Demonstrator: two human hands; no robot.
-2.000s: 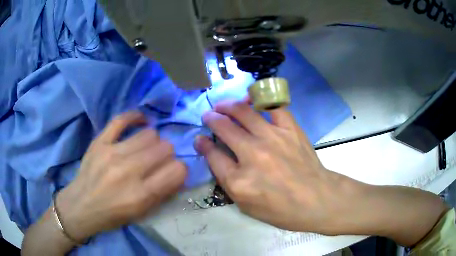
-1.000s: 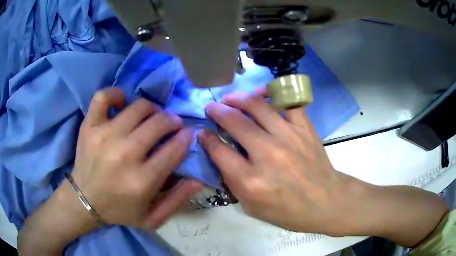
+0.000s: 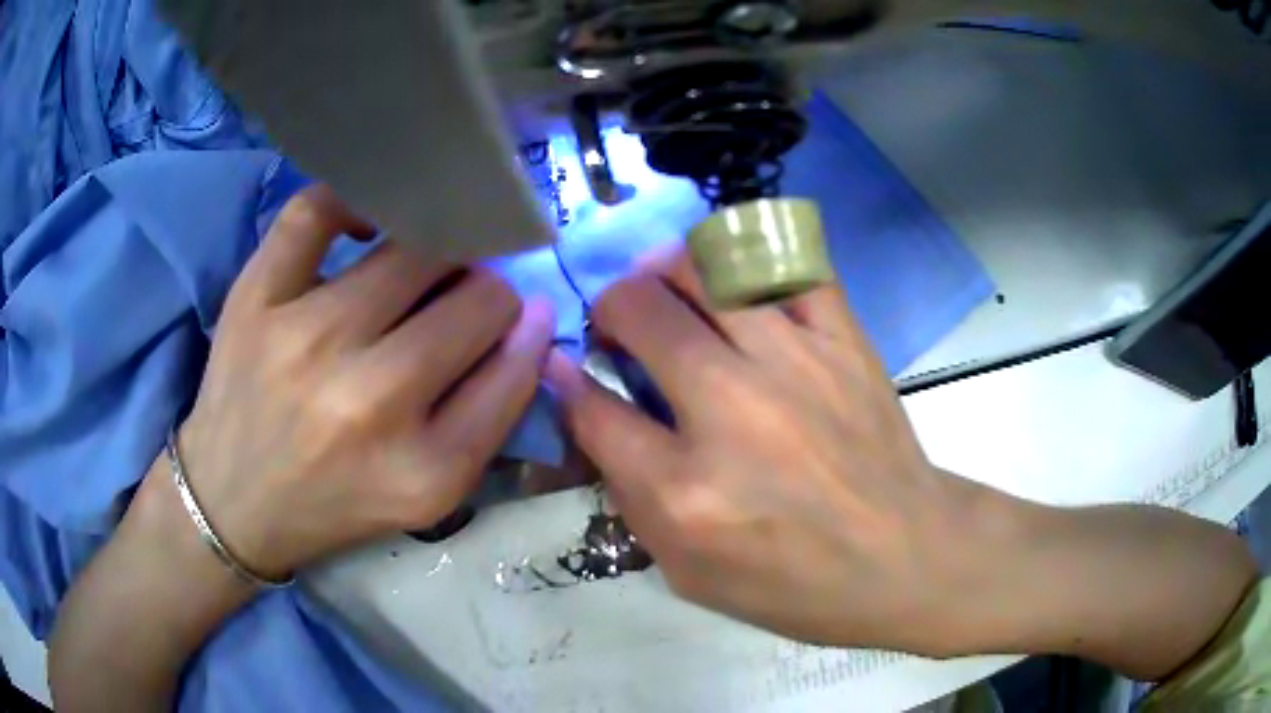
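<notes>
The light-blue garment body (image 3: 126, 279) lies bunched at the left and runs under the lit needle area. A flat light-blue cut panel (image 3: 899, 251) shows to the right of the needle area. My left hand (image 3: 370, 383), with a bracelet, pinches the cloth just in front of the needle area. My right hand (image 3: 760, 446) pinches the same cloth edge, its thumb and index finger close to the left fingertips. The needle and presser foot are mostly hidden behind the machine head (image 3: 376, 126). The pinched edge is largely covered by my fingers.
A cream knob (image 3: 760, 251) hangs under a black spring just above my right hand. A dark worn patch (image 3: 606, 547) marks the white table edge (image 3: 669, 655). A black slab-like phone (image 3: 1206, 314) and a thin black tool (image 3: 1245, 408) are at the right.
My left hand has moved up and in from the left, and its fingertips now meet the right ones at the cloth edge. My right hand has barely moved. The view has shifted slightly.
</notes>
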